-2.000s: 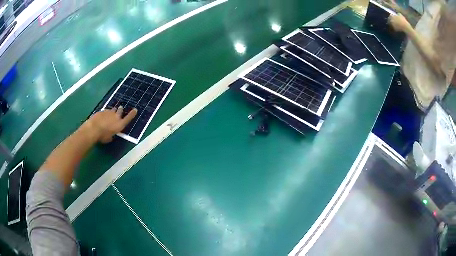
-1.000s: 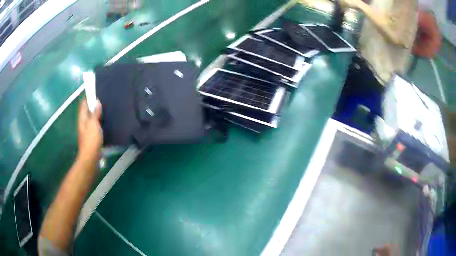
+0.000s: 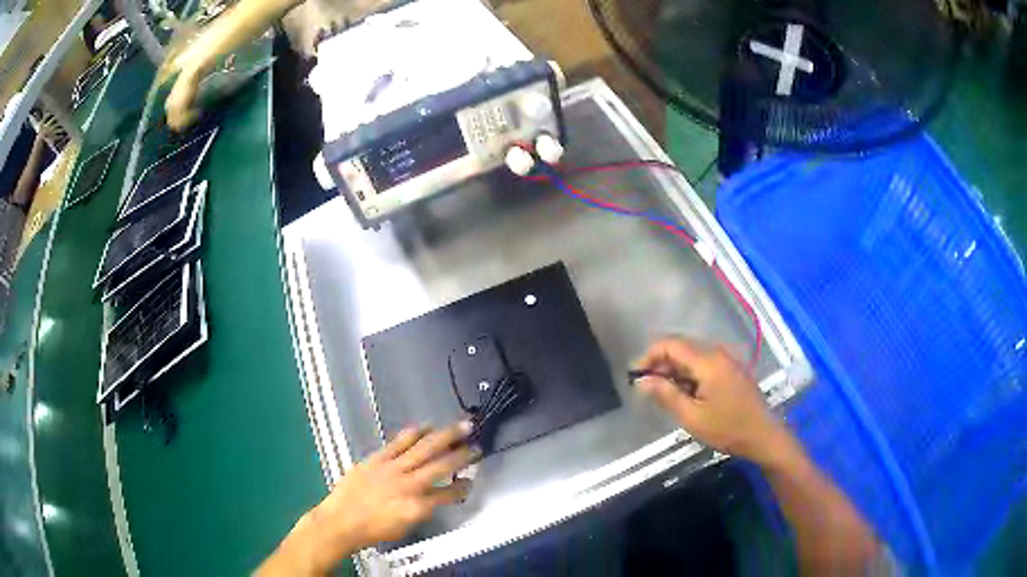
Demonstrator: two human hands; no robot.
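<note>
A solar panel [image 3: 552, 361] lies face down on the grey top of the silver-framed light box [image 3: 321, 372]. The junction box [image 3: 475, 358] is in the middle of its black back, with a bundled black cable [image 3: 498, 406] beside it. My left hand [image 3: 411, 479] is at the panel's near left edge, fingertips at the cable bundle; whether it grips the cable I cannot tell. My right hand [image 3: 710, 394], right of the panel, holds the dark test lead connector [image 3: 659, 378] in its fingertips. Red and blue test leads [image 3: 642, 212] run from the bench meter [image 3: 451, 141] toward that hand.
The meter stands on the far part of the light box, white paper [image 3: 417, 62] on top. A blue basket [image 3: 901, 304] is at right, below a black fan [image 3: 794, 62]. Overlapping panels [image 3: 146, 327] lie on the green belt [image 3: 237, 451] at left. Another person's arm [image 3: 208, 62] reaches in at upper left.
The view has swung right to the light box. The panel my left hand held up over the belt now lies face down on the box. My right hand has come in with the test lead connector.
</note>
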